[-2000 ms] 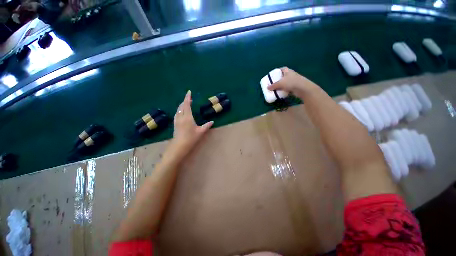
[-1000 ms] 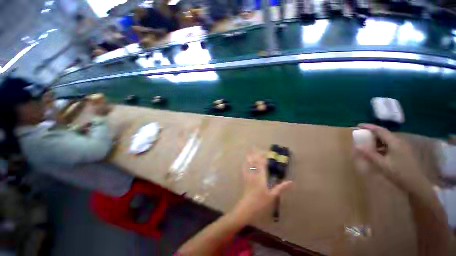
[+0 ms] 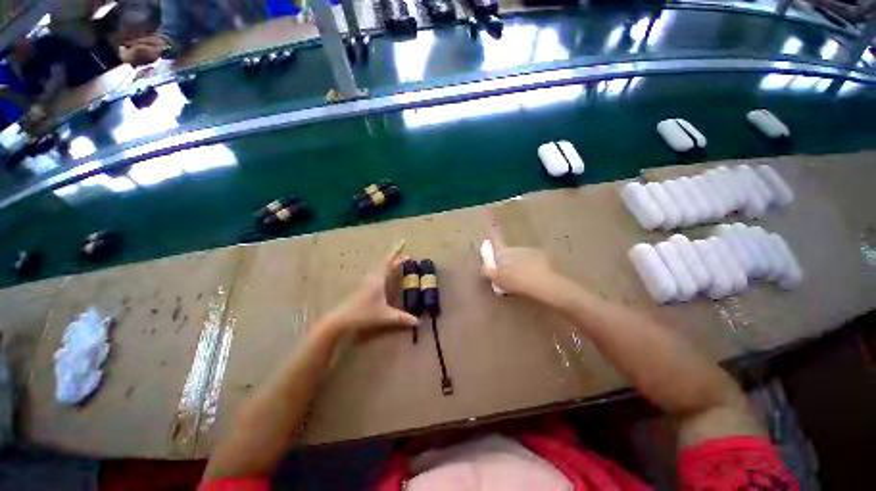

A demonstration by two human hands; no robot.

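Two black units with gold bands (image 3: 420, 284) lie side by side on the cardboard bench in front of me. A thin black cord with a small plug end runs from the right one toward me. My left hand (image 3: 375, 299) is at their left side, thumb below them and fingertips at the top left; whether it grips them is hard to tell. My right hand (image 3: 512, 268) holds a white cover (image 3: 489, 259) to the right of the units, apart from them, and hides part of it.
Two rows of white covers (image 3: 711, 198) lie on the cardboard bench (image 3: 365, 403) at right. The green belt (image 3: 461, 158) carries covered pairs (image 3: 561, 159) and black units (image 3: 376, 198). A crumpled white wad (image 3: 84, 356) lies far left. People sit across the belt.
A black pair has come off the belt onto the bench. My right hand has let go of the covered pair on the belt and now holds a single white cover. The view has swung left and back.
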